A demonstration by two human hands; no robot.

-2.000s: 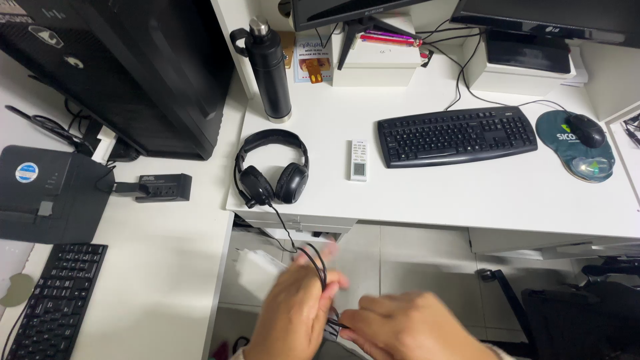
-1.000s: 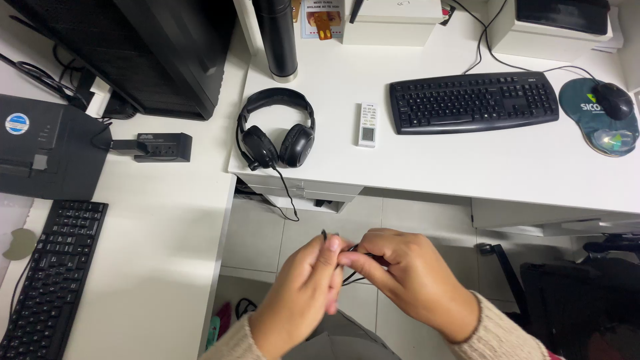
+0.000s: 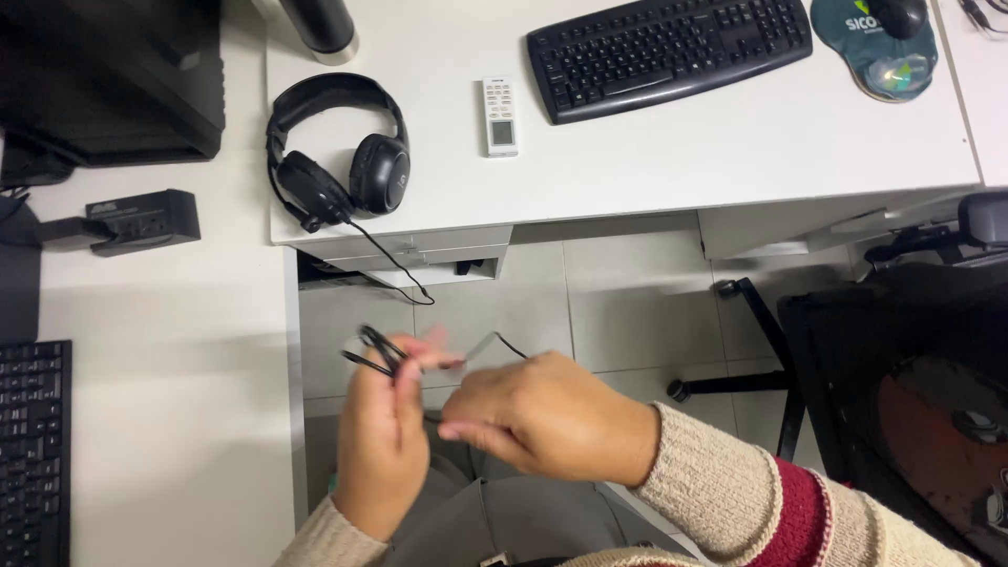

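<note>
Between the desk edge and my lap, my left hand (image 3: 387,425) holds a small looped bundle of black cable (image 3: 382,350) between thumb and fingers, its loops sticking out above. My right hand (image 3: 535,417), to the right of it, has its fingers closed on a stretch of the same cable, partly hidden and blurred. Black over-ear headphones (image 3: 379,175) lie at the front left corner of the white desk. From them a thin cord (image 3: 398,268) hangs over the edge; where it runs beyond its bend is unclear.
On the white desk (image 3: 441,189) are a white remote control (image 3: 501,118), a black keyboard (image 3: 669,59), a mouse on a green pad (image 3: 866,43) and a dark bottle (image 3: 323,31). A black power strip (image 3: 146,222) and second keyboard (image 3: 31,449) lie left; a black chair (image 3: 906,370) stands right.
Both hands were close together a second ago; now they are apart, with cable loops showing above the left hand. The view has shifted closer over the desk's front.
</note>
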